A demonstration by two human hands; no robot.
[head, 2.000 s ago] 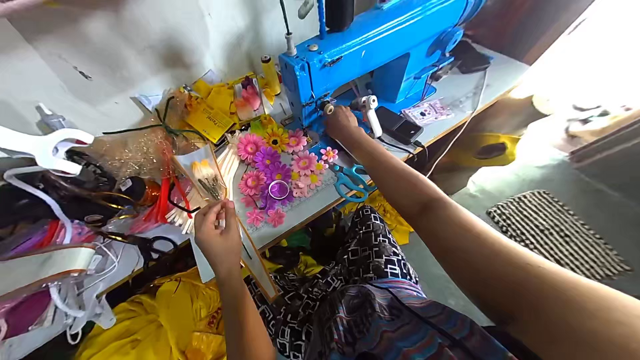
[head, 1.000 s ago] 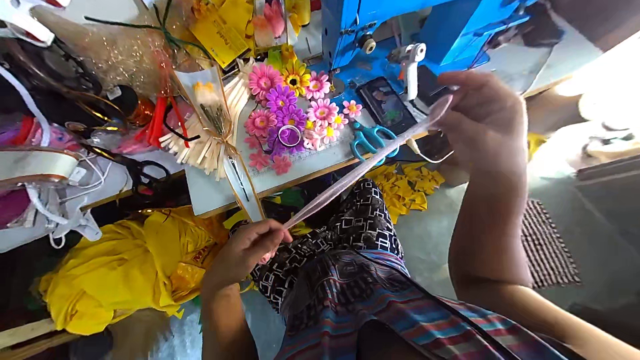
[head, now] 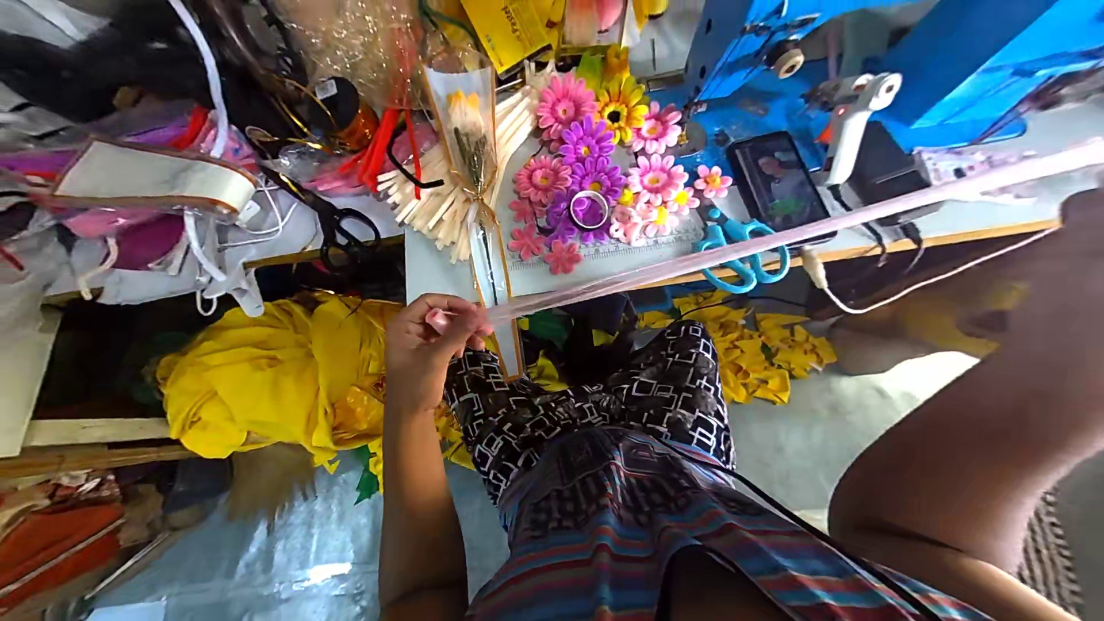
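A long strip of sheer pale pink ribbon (head: 759, 240) runs taut from my left hand (head: 440, 341) up to the right edge of the view. My left hand pinches its near end between thumb and fingers, just below the table edge. My right hand (head: 1085, 216) is mostly cut off at the right edge, by the ribbon's other end; its fingers are hidden. Behind the ribbon lie light blue scissors (head: 743, 250). Pink, purple and yellow artificial flowers (head: 595, 164) lie on the table, with a small ring-shaped roll (head: 589, 210) on them. A wrapped flower in a clear sleeve (head: 474, 164) rests over pale sticks (head: 517, 121).
A blue sewing machine (head: 975, 69) stands at the back right, near a smartphone (head: 779, 185), a white-handled tool (head: 854, 129) and a white cable (head: 914, 297). Black scissors (head: 341, 226) lie at left by packaged items (head: 155, 177). Yellow cloth (head: 276, 371) hangs below the table edge.
Two seconds ago my right hand was at the sewing machine and my left at the wrapped flower. Both then held the pink ribbon. Since then my right hand has moved farther right, and the ribbon spans wider.
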